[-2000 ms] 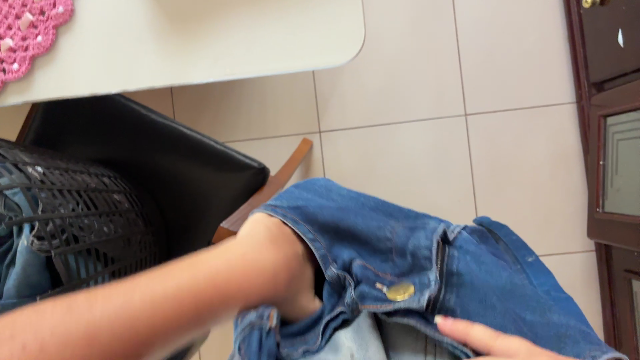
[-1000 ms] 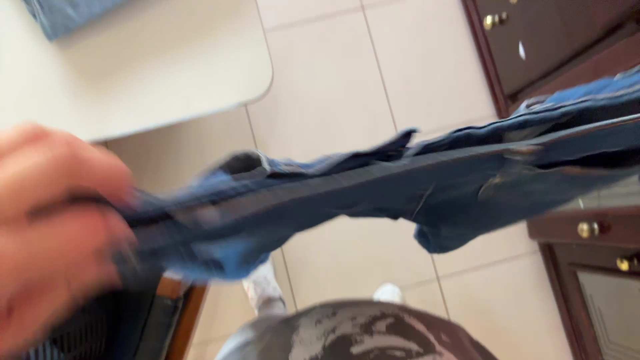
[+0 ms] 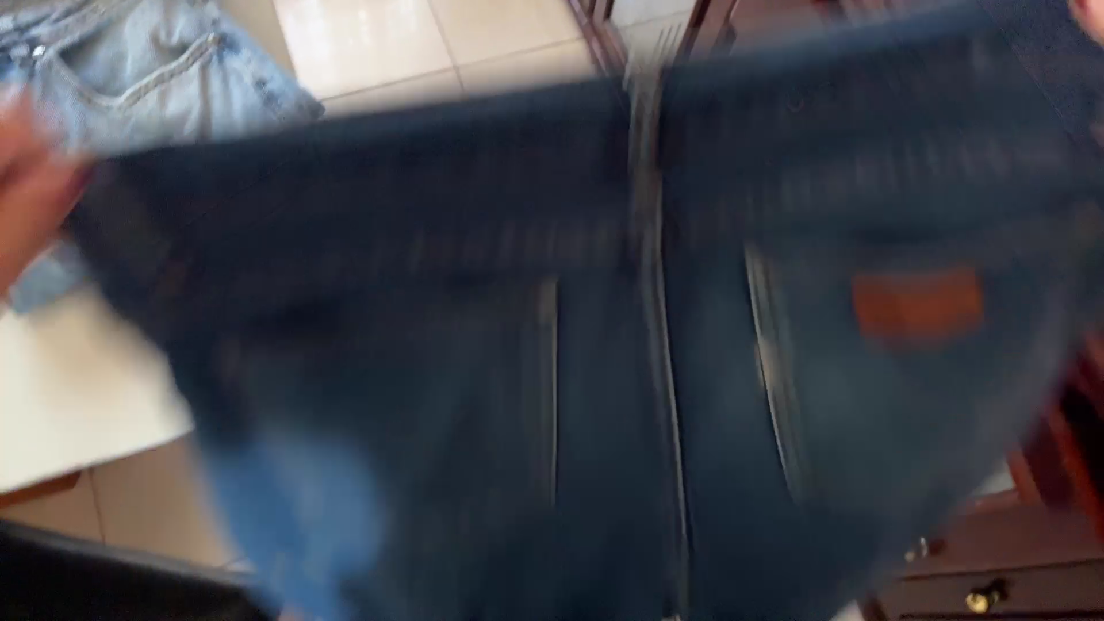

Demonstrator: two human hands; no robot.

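Observation:
Dark blue denim jeans (image 3: 604, 345) fill most of the head view, stretched out sideways with the waistband along the top. Their back side faces me, showing the centre seam, two rear pockets and an orange-brown patch (image 3: 918, 304) on the right pocket. My left hand (image 3: 34, 194), blurred, grips the waistband's left end at the left edge. Of my right hand (image 3: 1091, 13) only a bit of skin shows at the top right corner, by the waistband's other end; its grip is mostly out of frame.
Light blue denim (image 3: 172, 78) lies at the upper left over the white table (image 3: 78, 397). A black seat (image 3: 112, 573) is at the lower left. Dark wooden drawers with a brass knob (image 3: 983, 597) stand at the lower right. Pale floor tiles (image 3: 509, 39) show beyond.
The dark jeans, bunched two seconds ago with a hand inside, are now spread wide with their back toward me. The view has shifted strongly.

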